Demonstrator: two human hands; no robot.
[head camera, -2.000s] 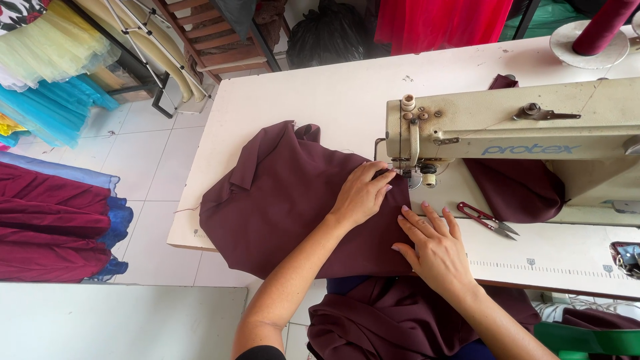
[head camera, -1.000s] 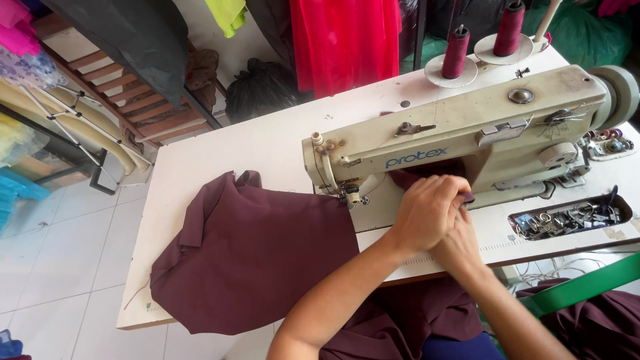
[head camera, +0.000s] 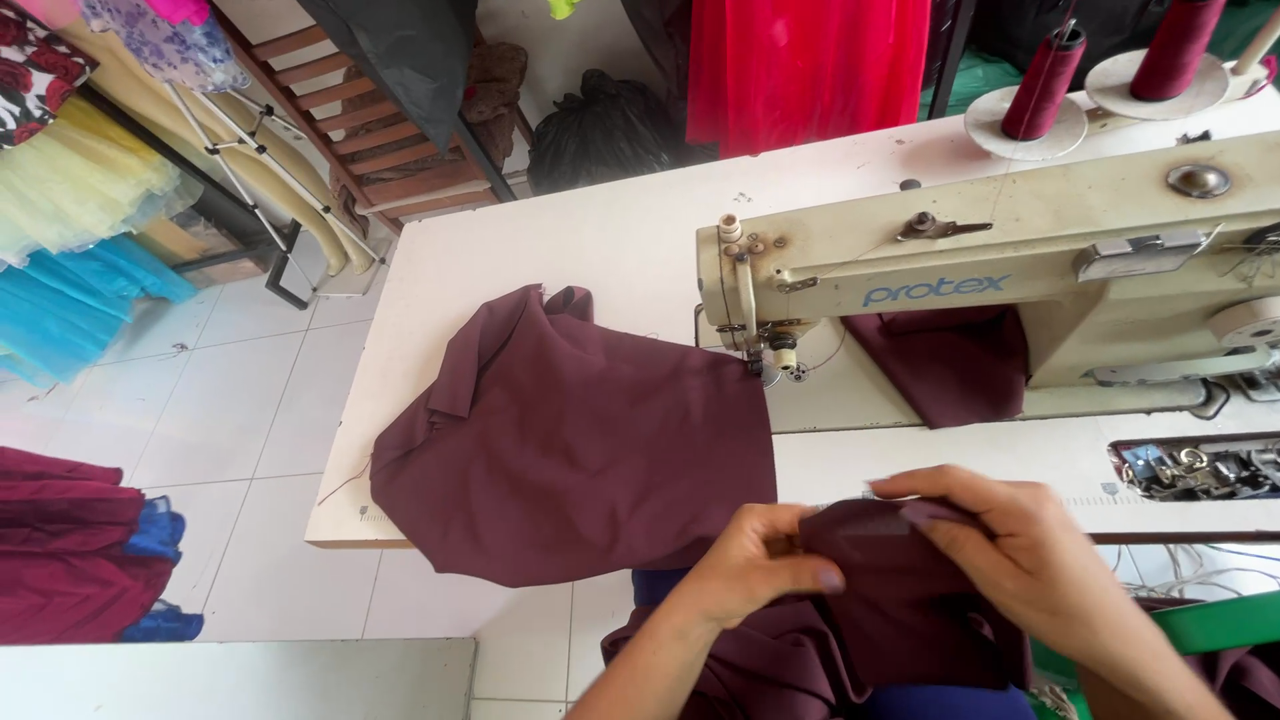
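Note:
Both my hands hold a small dark maroon fabric piece (head camera: 900, 580) over my lap, in front of the table's edge. My left hand (head camera: 765, 565) pinches its left end, and my right hand (head camera: 990, 540) grips its upper edge between thumb and fingers. A large maroon fabric panel (head camera: 600, 440) lies flat on the table, its right corner at the presser foot of the Protex sewing machine (head camera: 930, 280). Another folded maroon piece (head camera: 960, 360) rests under the machine's arm. More maroon cloth (head camera: 770, 660) is bunched on my lap.
Two maroon thread cones (head camera: 1045, 85) stand at the back right of the white sewing table (head camera: 560, 240). A recess with small metal parts (head camera: 1205, 468) is at the right. A wooden slatted chair (head camera: 350, 130), a black bag (head camera: 600, 135) and hanging red fabric (head camera: 805, 75) are behind.
My hands have left the large panel and come to the front right, now holding a separate small maroon piece. The small scissors seen two seconds ago on the table are no longer visible there.

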